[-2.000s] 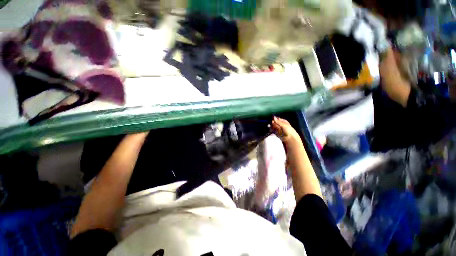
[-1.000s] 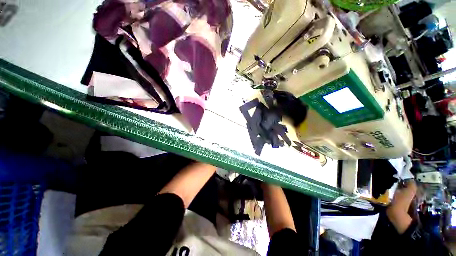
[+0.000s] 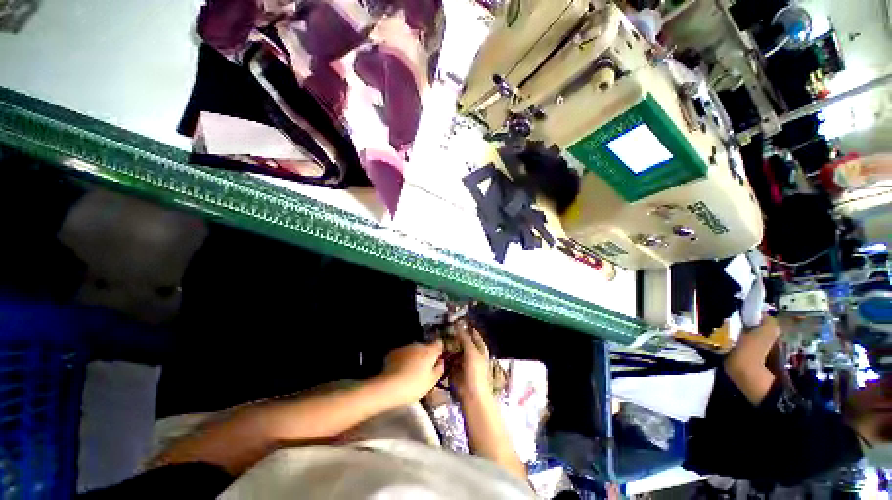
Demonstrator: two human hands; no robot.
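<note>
My left hand and my right hand are close together below the table's front edge, over my lap. Both hold a small dark, crumpled bundle; its exact shape cannot be told. Patterned maroon and pale panels lie on the white tabletop at the left, with black pieces beside them. Small black cut pieces are heaped in front of the cream sewing machine. Red-handled snips lie near the machine's base.
The green table edge with a ruler tape runs above my hands. A blue crate stands at the lower left, another blue frame at the right holds white and clear material. Another person's arm is at the right.
My hands have come out from under the table edge and closed together on the dark bundle. The view swung so the machine came into sight. The panels and black pieces stay on the table.
</note>
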